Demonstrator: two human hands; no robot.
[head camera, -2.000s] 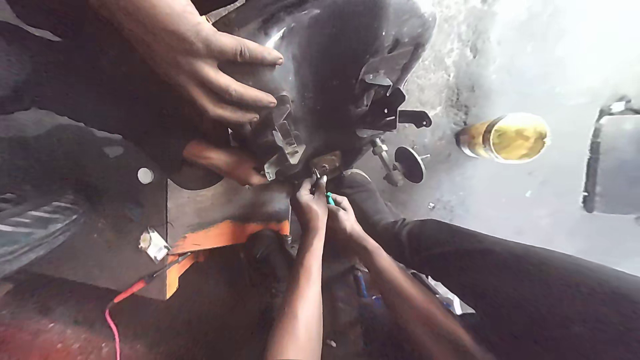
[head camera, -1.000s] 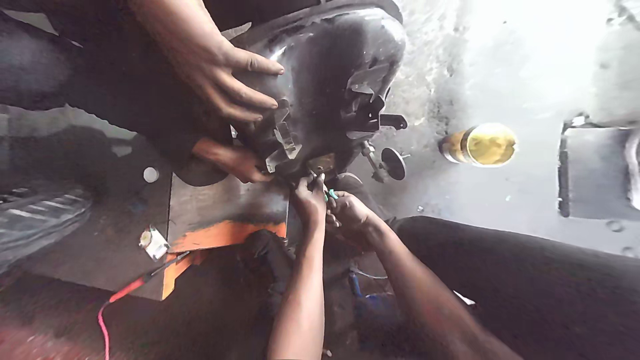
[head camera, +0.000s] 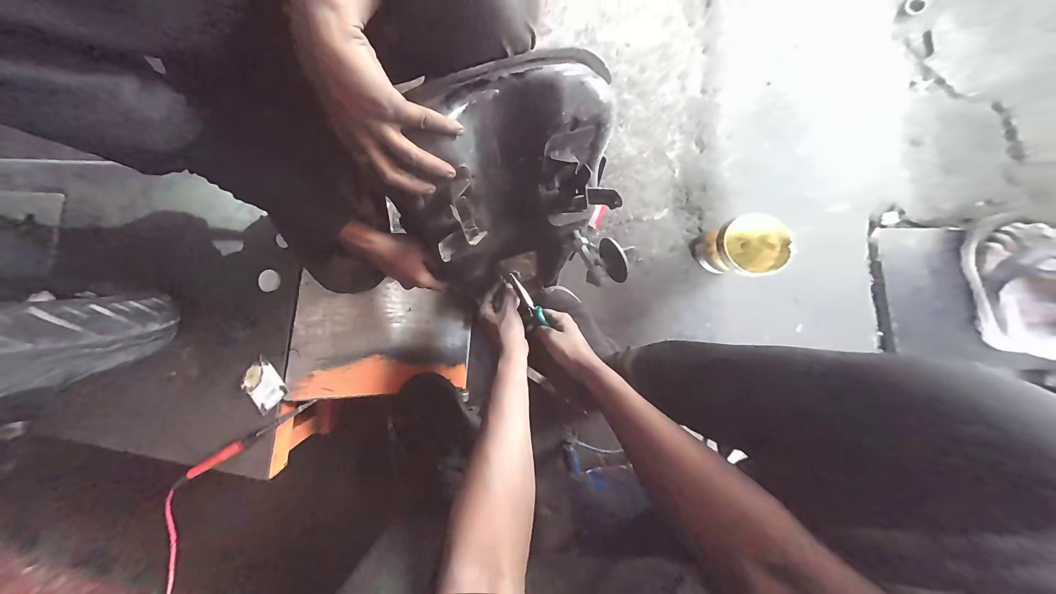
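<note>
A dark, glossy curved shell, which looks like a vehicle body panel, has metal brackets on its inner face. At its lower end, my right hand grips a small tool with teal handles, seemingly scissors or pliers. The tool's metal tip points up and left to a small brownish plate. My left hand is beside the tip, its fingers bent close together at the part; what they pinch is too small to tell.
Another person's hand rests at the panel's left edge, the other below it. An orange-edged bench stands lower left, near a soldering iron with a red handle. A yellow-topped can is at right, a tyre far left.
The teal-handled tool shows more plainly in my right hand, with its metal tip now up at the small plate. My left hand stays at the panel's lower end. The other person's hands remain at the panel.
</note>
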